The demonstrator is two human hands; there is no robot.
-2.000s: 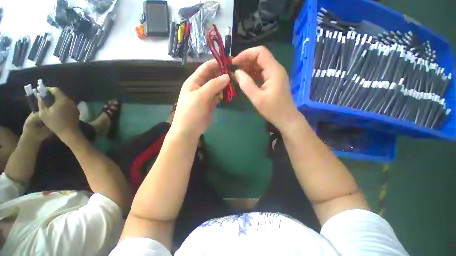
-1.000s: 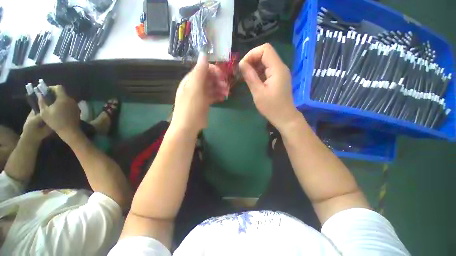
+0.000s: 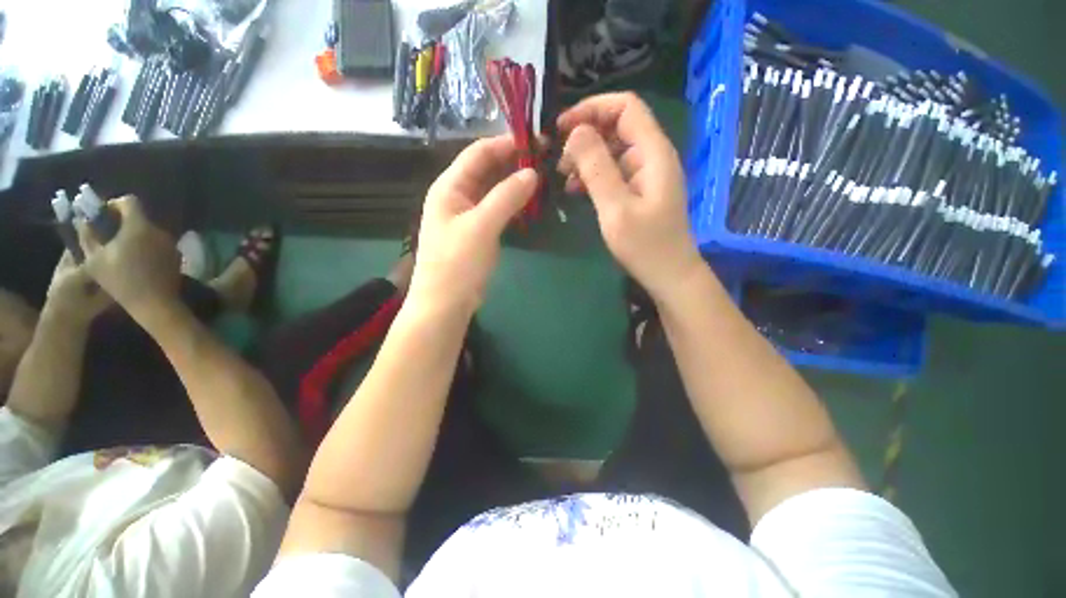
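Note:
A looped bundle of red lead wire (image 3: 514,96) stands upright in front of the table's right corner, its loops fanned at the top. My left hand (image 3: 477,210) pinches the bundle near its middle between thumb and fingers. My right hand (image 3: 625,175) is just to the right, fingers curled and thumb near the fingertips. A small dark strip and a pale tip show by its fingertips; whether it grips them is too small to tell. The lower end of the bundle shows below my left thumb.
The white table (image 3: 316,111) bears black, red and yellow sticks (image 3: 421,84), a clear bag (image 3: 470,70), a dark screen device (image 3: 365,37) and black tubes. A blue crate (image 3: 888,275) of white-ended black rods stands right. A seated person (image 3: 140,263) holds rods at left.
The red bundle, blurred and low one second ago, is upright again with its loops spread at the top. My left hand has turned back, and my right fingers have shifted slightly.

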